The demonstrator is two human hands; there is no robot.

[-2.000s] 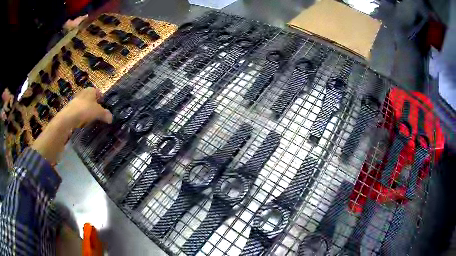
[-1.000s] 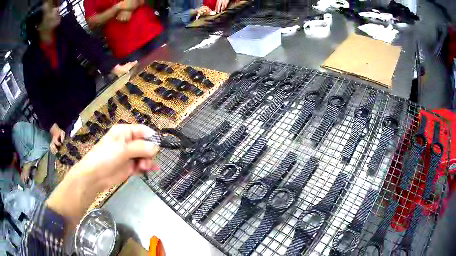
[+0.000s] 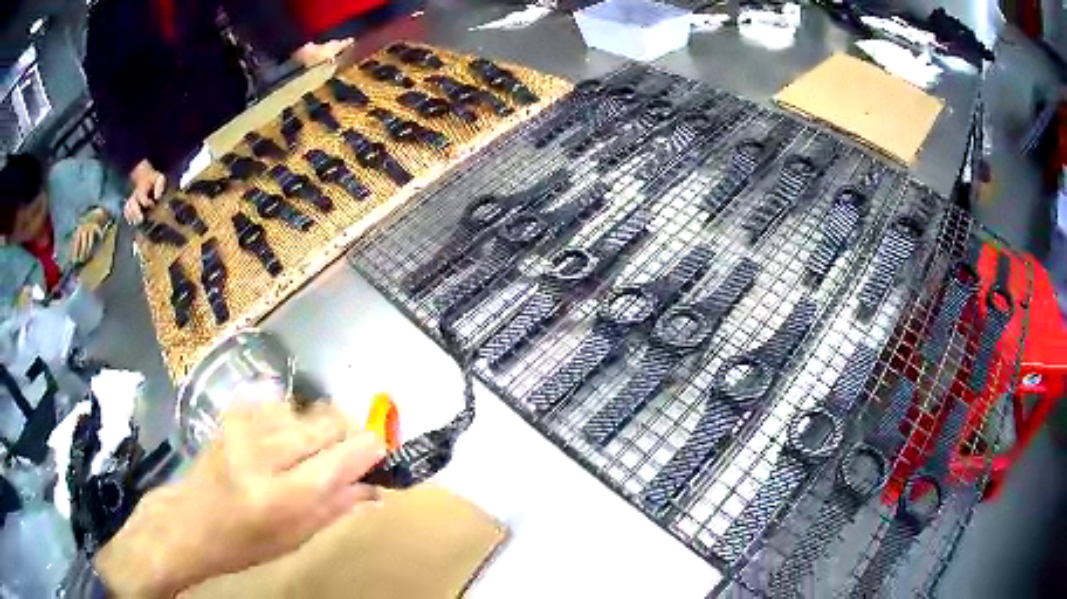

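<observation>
My left hand (image 3: 252, 497) comes in from the lower left and is closed on a black watch head and bracelet (image 3: 427, 456). The fingers cover part of the watch; its linked strip curves out to the right of the fingertips. The hand is in front of the shiny round bowl (image 3: 240, 374) and above the cardboard mat (image 3: 433, 544). A small orange piece (image 3: 384, 421) shows just beyond the fingertips. My right hand is out of the picture.
The wire mesh rack (image 3: 655, 497) holds black watches at right, with a red crate (image 3: 1024, 374) beyond its right edge. A woven tray (image 3: 316, 252) of dark watches lies upper left. Another person's hand (image 3: 145, 191) is at its left edge. A cardboard sheet (image 3: 860, 105) lies beyond the rack.
My left hand was at the rack's left side, then held a watch above it. It has come back with the watch, down beside the bowl. The view has shifted.
</observation>
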